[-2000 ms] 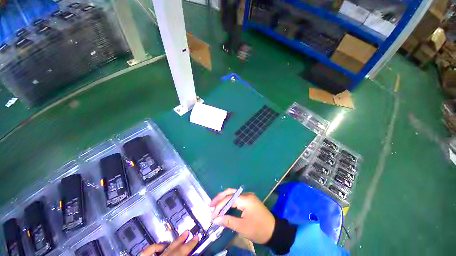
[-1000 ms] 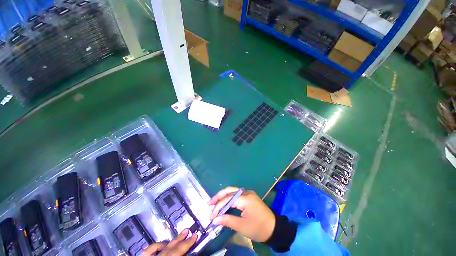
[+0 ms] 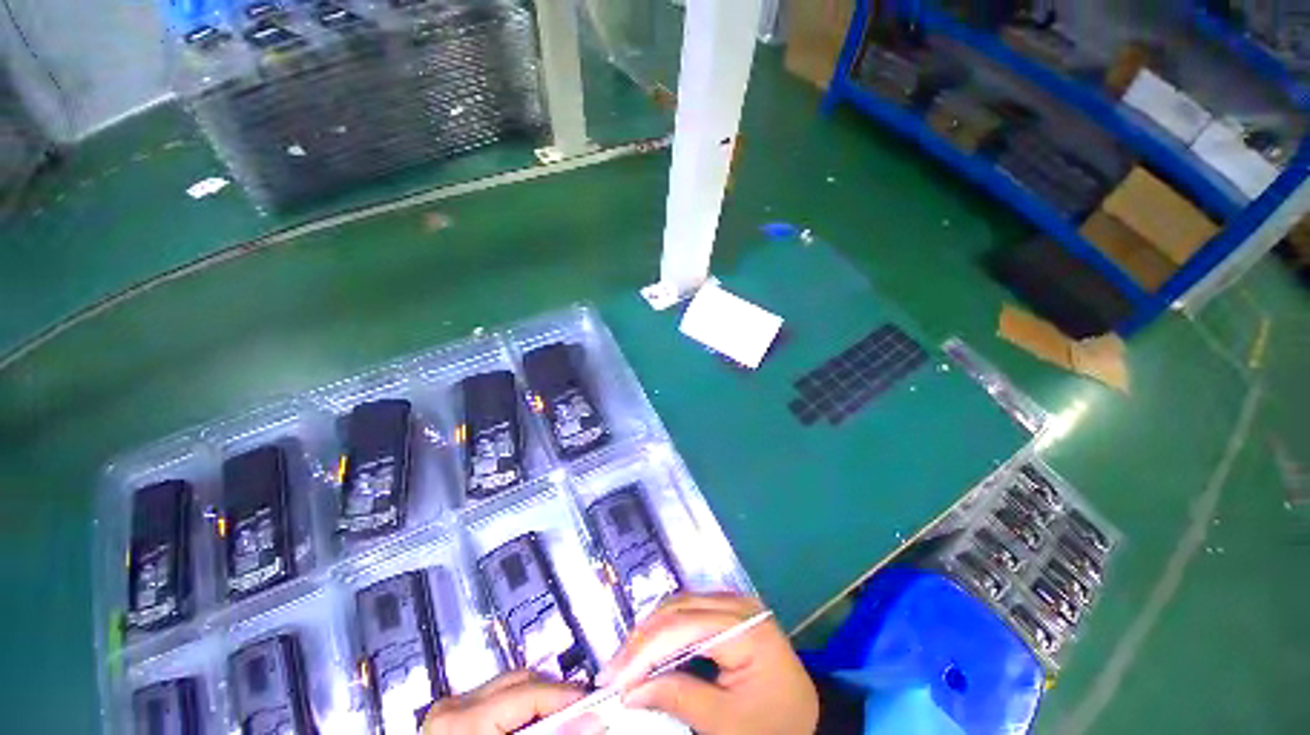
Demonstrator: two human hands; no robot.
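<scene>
A clear blister tray (image 3: 345,567) holds several black phone bodies in two rows, such as this one (image 3: 377,467). My right hand (image 3: 733,668) is at the bottom centre, over the tray's near right corner, and grips thin tweezers (image 3: 718,636) that slant up to the right. My left hand (image 3: 506,707) is at the bottom edge, partly cut off, touching or close to the tweezers' lower end. A white sheet (image 3: 632,719) shows between the hands, held by the left hand. The tweezers' tip is hidden at the hands.
A white post (image 3: 707,158) stands beyond the tray, with a white sheet (image 3: 731,326) by its foot. A dark gridded pad sheet (image 3: 859,375) lies right of it. A blue stool or bin (image 3: 941,653) and a lower blister tray stack (image 3: 1037,553) are at the right. Blue shelving (image 3: 991,172) stands behind.
The view has swung left, so the bench and tray appear shifted right and more of the tray shows. The hands have come closer together, and the tweezers lie flatter.
</scene>
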